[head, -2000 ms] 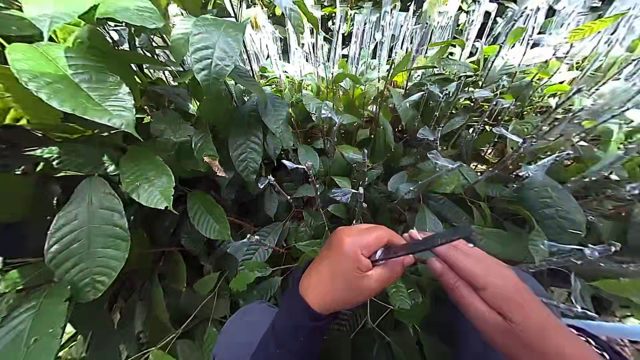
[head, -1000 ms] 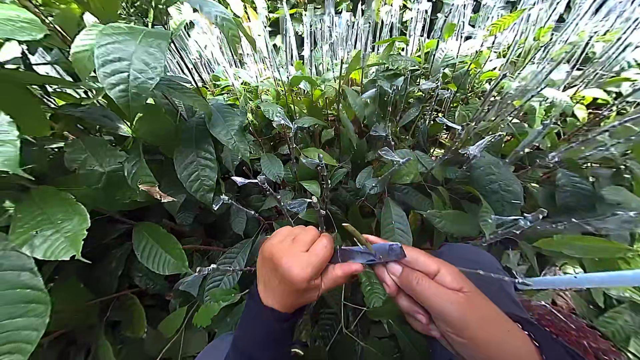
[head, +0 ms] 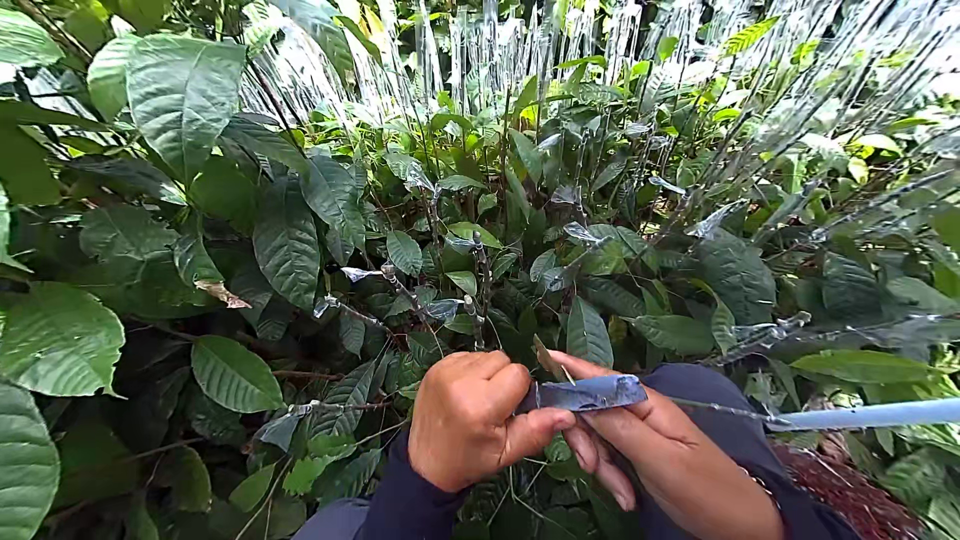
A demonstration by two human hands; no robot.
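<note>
My left hand (head: 472, 420), in a fist low in the middle of the head view, grips the dark end of a flat knife blade (head: 600, 391). The blade points right and reflects blue. Over the fingers of my right hand (head: 675, 457) lies its far end. A short brownish-green piece of stem (head: 551, 361) sticks up behind the blade, pinched between the thumb and fingers of my right hand. Its lower part is hidden by the blade. Just beyond the hands stand cut plant stems (head: 405, 289) with clear plastic film (head: 444, 308) wrapped at their tips.
Dense broad green leaves (head: 232, 373) surround the hands. Many upright stems in clear plastic (head: 487, 67) stand at the back. A pale blue pole (head: 862, 415) crosses at the right, beside a knee in dark cloth (head: 697, 386). Dark red netting-like material (head: 847, 487) lies at the lower right.
The blade lay dark and slanted two seconds ago; now its flat face shows blue and nearly level. The stem piece has come into sight behind it. The view has shifted somewhat.
</note>
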